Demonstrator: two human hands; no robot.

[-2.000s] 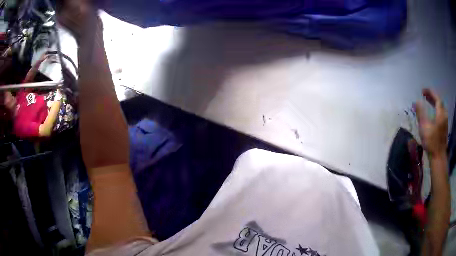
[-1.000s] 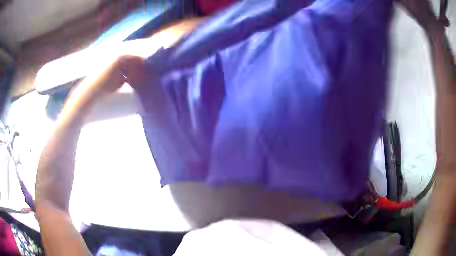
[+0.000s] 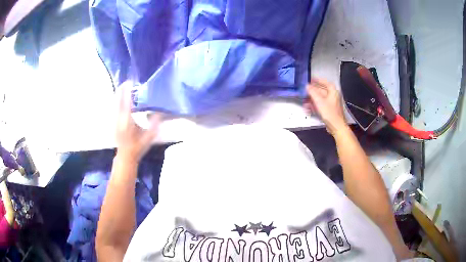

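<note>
The blue garment (image 3: 214, 66) lies spread on the white pressing table (image 3: 61, 102), its lower edge towards me and its far end cut off by the top of the picture. My left hand (image 3: 134, 123) is at its near left corner, blurred by glare; whether it grips the cloth cannot be told. My right hand (image 3: 324, 102) is at the near right corner, fingers bent beside the edge; its hold on the cloth is unclear. The steam iron (image 3: 364, 94) with its reddish handle rests on the table, right of my right hand.
The iron's red hose sleeve (image 3: 414, 132) and dark cord curve up the right side by the pale wall (image 3: 444, 77). A crumpled blue heap (image 3: 89, 204) lies below the table at left. A person's red sleeve (image 3: 5, 217) shows at the left rim. A pale board end (image 3: 23, 13) is at upper left.
The garment was held up in the air between my hands a second ago; now it lies flat on the table. Both hands have come down to its near edge.
</note>
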